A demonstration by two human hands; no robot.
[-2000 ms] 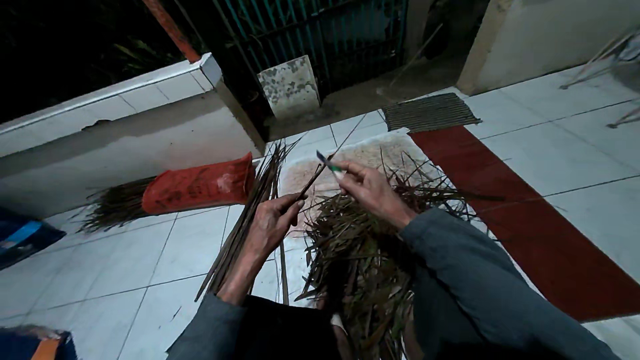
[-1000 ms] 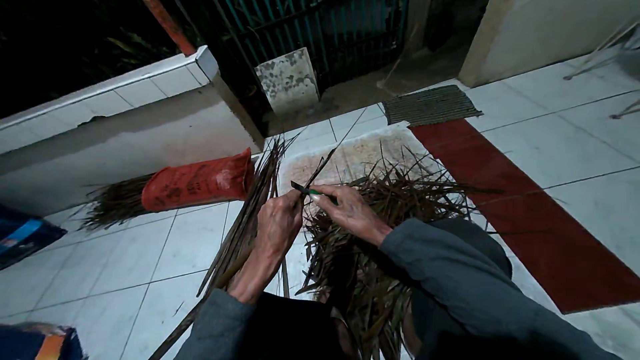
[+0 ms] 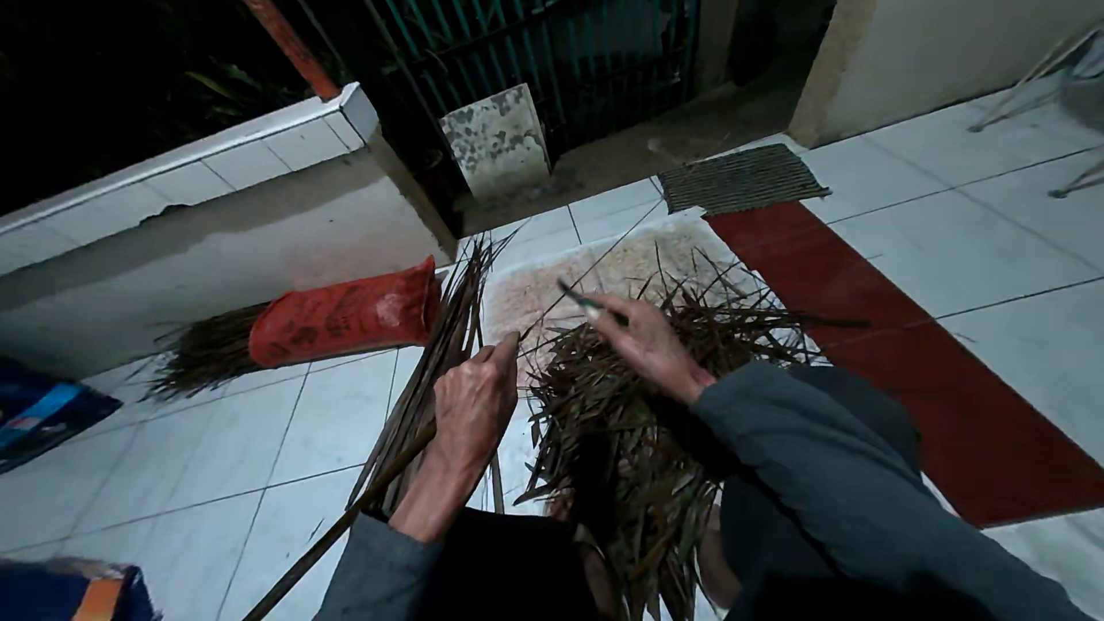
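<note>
My left hand (image 3: 473,398) is closed around a long dark palm-leaf rib (image 3: 341,522), whose thick end runs down to the lower left and whose thin tip reaches up past the mat. In my right hand (image 3: 642,338) is a small knife (image 3: 576,293), its blade beside the thin part of the rib; whether they touch I cannot tell. Beneath my right hand lies a heap of dry brown leaf strips (image 3: 630,440), partly across my legs and feet. A bundle of long, thin ribs or strips (image 3: 423,392) lies on the floor left of the heap, partly behind my left hand.
A red sack (image 3: 345,315) with brown ribs (image 3: 207,352) sticking out lies by the low wall (image 3: 259,233). A stained mat (image 3: 535,289) lies ahead, a ribbed doormat (image 3: 742,178) beyond it. Blue packages (image 3: 43,410) are at left, metal legs (image 3: 1026,73) at upper right.
The long rib at the lower left shows one second ago but not two seconds ago. Since one second ago, my right hand with the knife has moved away from my left hand, up and right.
</note>
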